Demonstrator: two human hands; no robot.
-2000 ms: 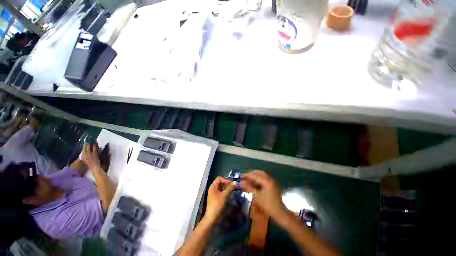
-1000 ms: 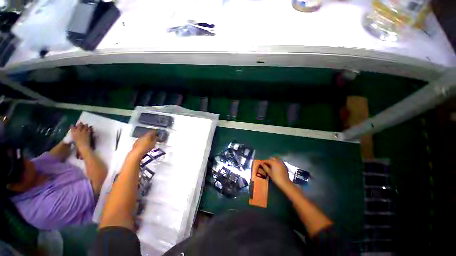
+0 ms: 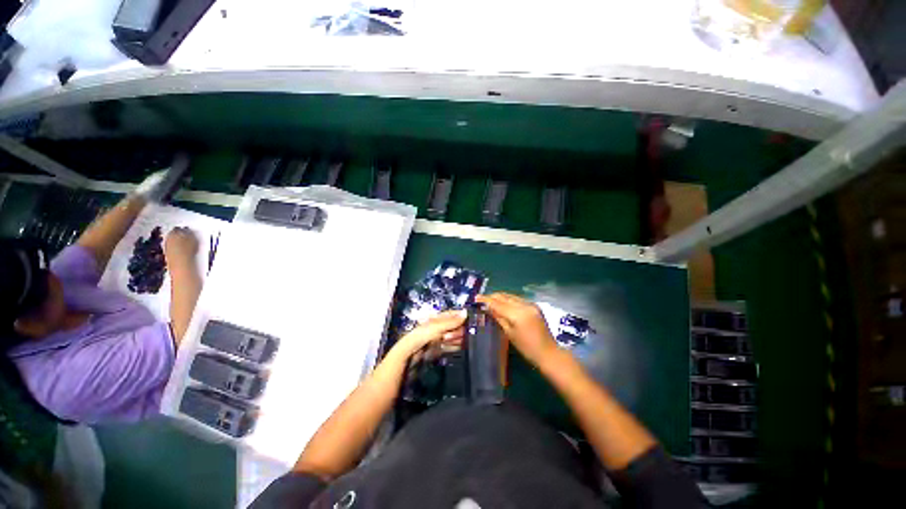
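Observation:
A dark device housing (image 3: 486,360) is held upright in the picture in front of me, over the orange block (image 3: 506,360), which shows only as a thin strip at its right side. My left hand (image 3: 434,332) grips the housing's upper left side. My right hand (image 3: 515,320) has its fingertips at the housing's top end; whether they pinch a small part is too small to tell. A shiny sheet of dark parts (image 3: 425,294) lies left of the housing, partly under my left hand. Small loose parts (image 3: 573,329) lie on glossy film to the right.
A white foam sheet (image 3: 328,288) at left holds several dark housings (image 3: 236,341). Beyond, spaced housings (image 3: 440,195) lie on the green conveyor. A raised white shelf (image 3: 477,84) crosses above. A person in lilac (image 3: 109,348) works at far left. A stacked tray (image 3: 722,393) stands right.
My left hand has moved from the white sheet to the orange block with a housing. One housing has left the sheet's upper group. My right hand has moved to the housing's top end.

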